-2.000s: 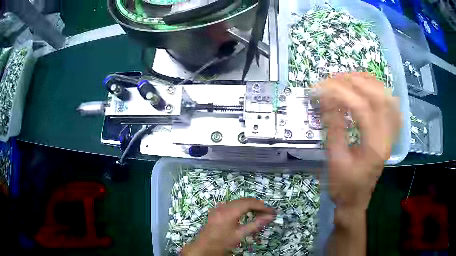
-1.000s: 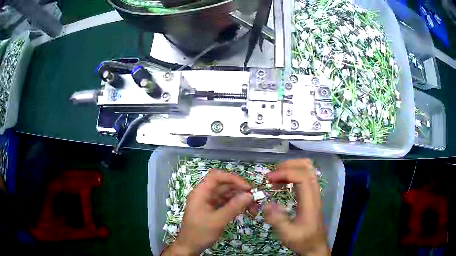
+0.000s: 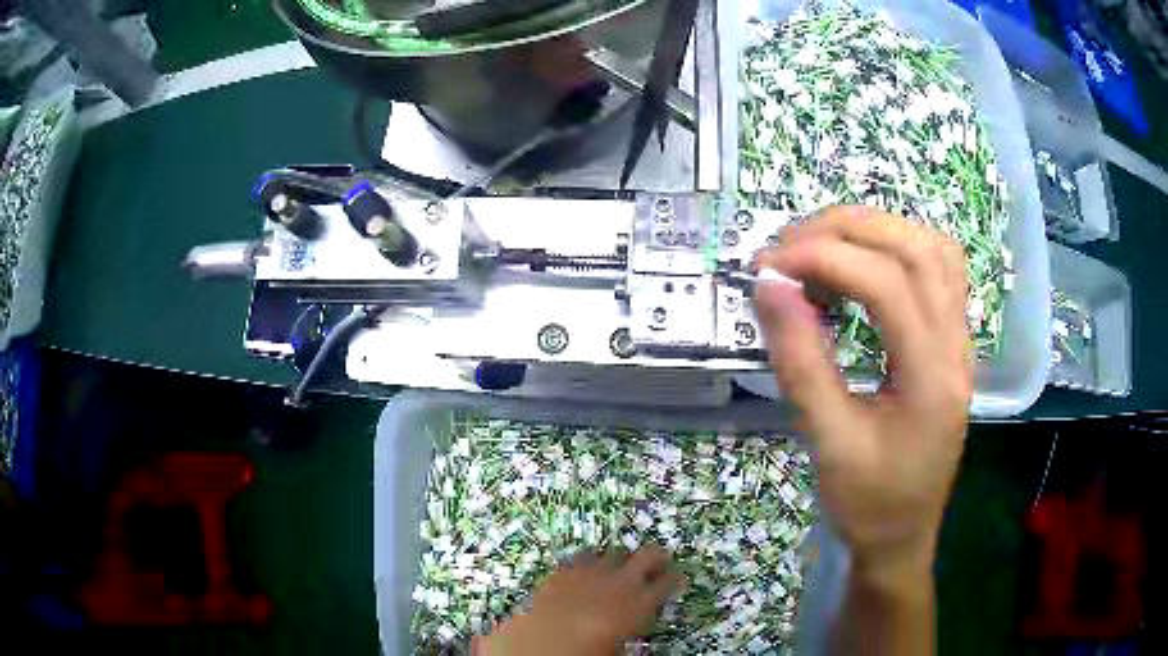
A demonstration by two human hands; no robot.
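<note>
My right hand (image 3: 884, 346) is at the right end of the silver press, its thumb and index finger pinching the white end of a small wired part (image 3: 771, 276) at the assembly fixture (image 3: 675, 288). Its other fingers are curved above. My left hand (image 3: 583, 602) is low in the front bin (image 3: 401, 513), its fingertips among the heaped wired parts (image 3: 615, 487); whether it holds one I cannot tell. The push rod with spring (image 3: 564, 262) lies between the air cylinder (image 3: 365, 250) and the fixture.
The metal bowl feeder (image 3: 474, 77) stands above the press. A larger right bin (image 3: 1025, 256) of wired parts is behind my right hand. Small trays (image 3: 1095, 327) are at the far right, another bin (image 3: 32, 218) at the far left. Red stools (image 3: 179, 538) show below.
My hands were together over the front bin around a white-ended part. My right hand has moved up and right to the fixture; my left hand has lowered into the heap.
</note>
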